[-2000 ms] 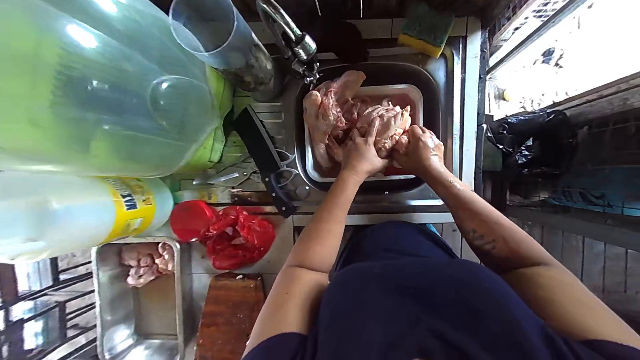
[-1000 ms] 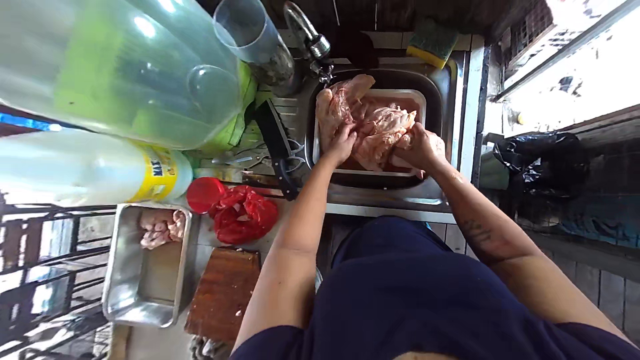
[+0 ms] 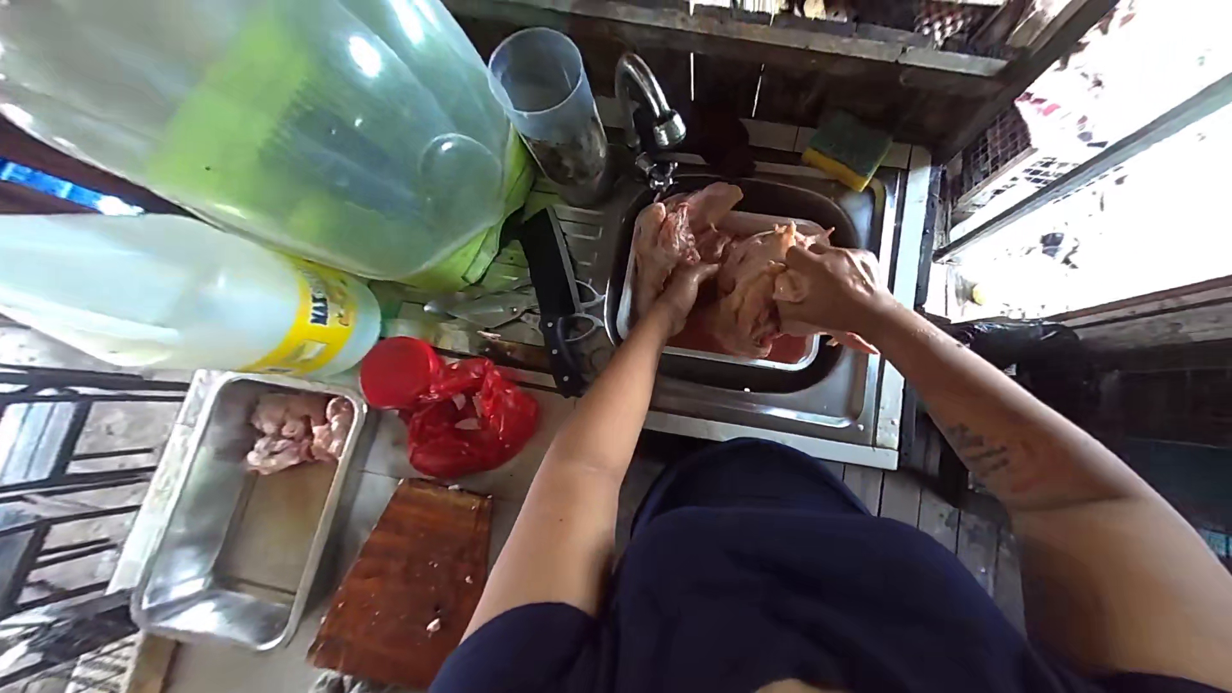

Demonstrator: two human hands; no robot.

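Raw poultry, seemingly chicken point(image 3: 746, 294), lies over a metal tray point(image 3: 801, 362) that holds reddish liquid, set inside the sink basin point(image 3: 835, 371). My right hand point(image 3: 833, 289) grips the upper right part of the meat, fingers curled over it. Against the left side of the same piece is my left hand point(image 3: 685, 294), its fingers partly hidden by the meat. Another raw piece point(image 3: 674, 231) rests at the tray's upper left, below the faucet point(image 3: 654, 115).
Left of the sink lie a black-handled knife point(image 3: 553, 289), scissors point(image 3: 577, 318) and a red plastic bag point(image 3: 472, 423). A metal pan point(image 3: 322, 539) with raw meat pieces and a wooden cutting board point(image 3: 414, 577) sit lower left. A sponge point(image 3: 849, 149) is behind the basin.
My right hand has risen to the upper right of the meat, and the piece under it has tilted. My left hand stays at its left side. The view has shifted.
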